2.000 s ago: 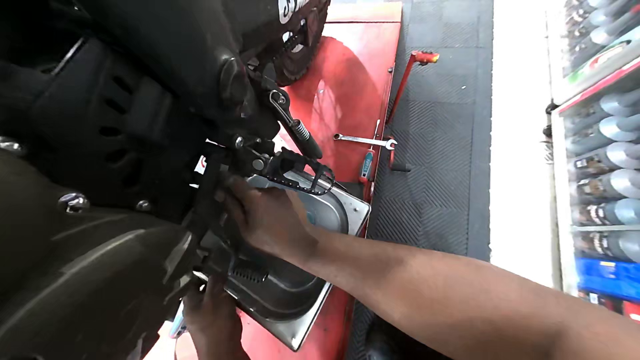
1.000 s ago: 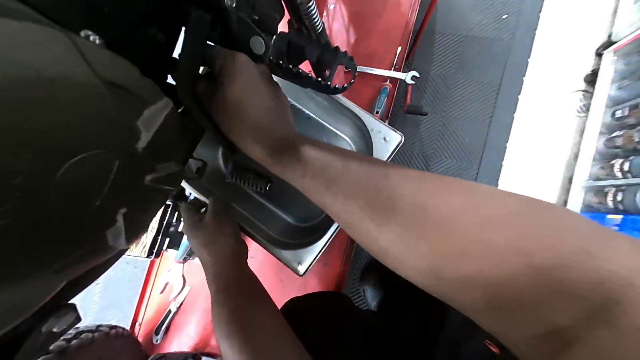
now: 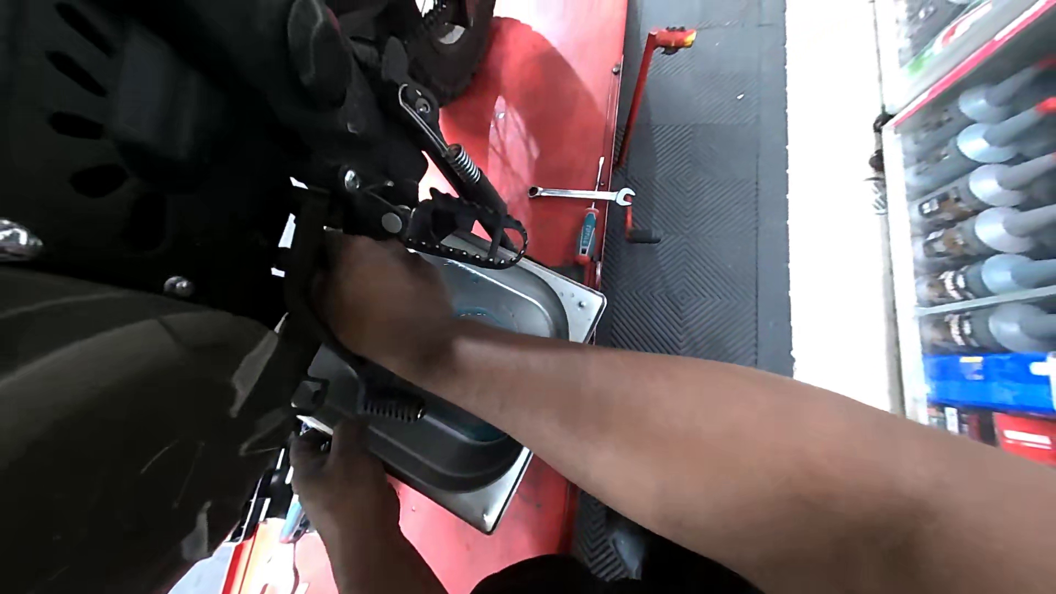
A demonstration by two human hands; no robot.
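My right hand reaches in beneath a dark motorcycle, just below its serrated metal footpeg. Its fingers are hidden behind black parts of the machine, so a grip cannot be made out. Lower down, my left hand is raised to the underside near a small black coil spring; its fingertips are dark and partly covered. A rectangular metal pan lies under the motorcycle and my right forearm, with its corners showing on both sides of the arm.
On the red lift platform lie a combination wrench and a teal-handled screwdriver near the edge. A red lever stands beside it over dark floor mats. Shelves with packaged goods are at the right.
The view has swung from where it was one second ago, back toward the earlier framing. Both hands stay beneath the motorcycle, with no plain grasp or release.
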